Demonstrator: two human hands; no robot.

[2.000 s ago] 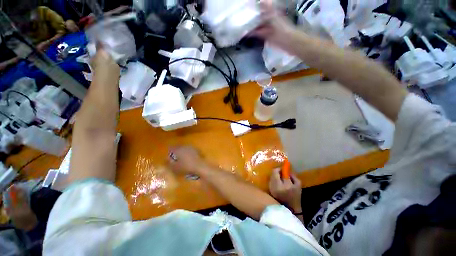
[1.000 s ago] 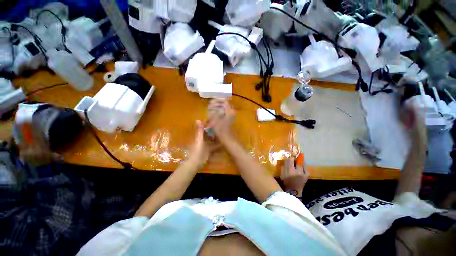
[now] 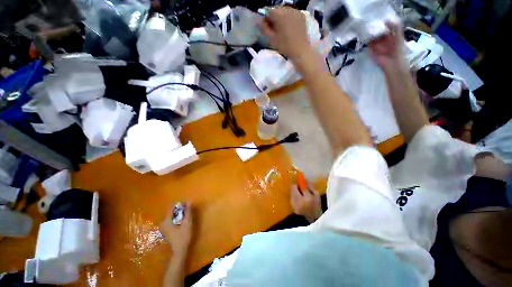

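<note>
My left hand (image 3: 178, 223) is low over the orange bench with a small crumpled whitish-grey wipe (image 3: 178, 213) in its fingers. My right arm reaches up and forward. My right hand (image 3: 285, 32) is curled among the white cameras at the far side, beside a white camera (image 3: 242, 27); a thin pale tip shows at its fingers, but its grip is unclear. A camera with a white housing and black head (image 3: 67, 244) lies at the lower left. Another white camera (image 3: 154, 147) stands in front of me, its black cable running right.
A clear bottle (image 3: 268, 122) and a small white piece (image 3: 246, 151) are on the bench. At right, a neighbour's hand (image 3: 306, 200) holds an orange-handled tool; another hand (image 3: 384, 47) holds a white camera. Cameras and cables crowd the far side.
My hands were together over the bench and have parted. My right hand has gone up to the far pile; my left stays low with the wipe. The view has turned, and the neighbour's raised hand now holds a camera.
</note>
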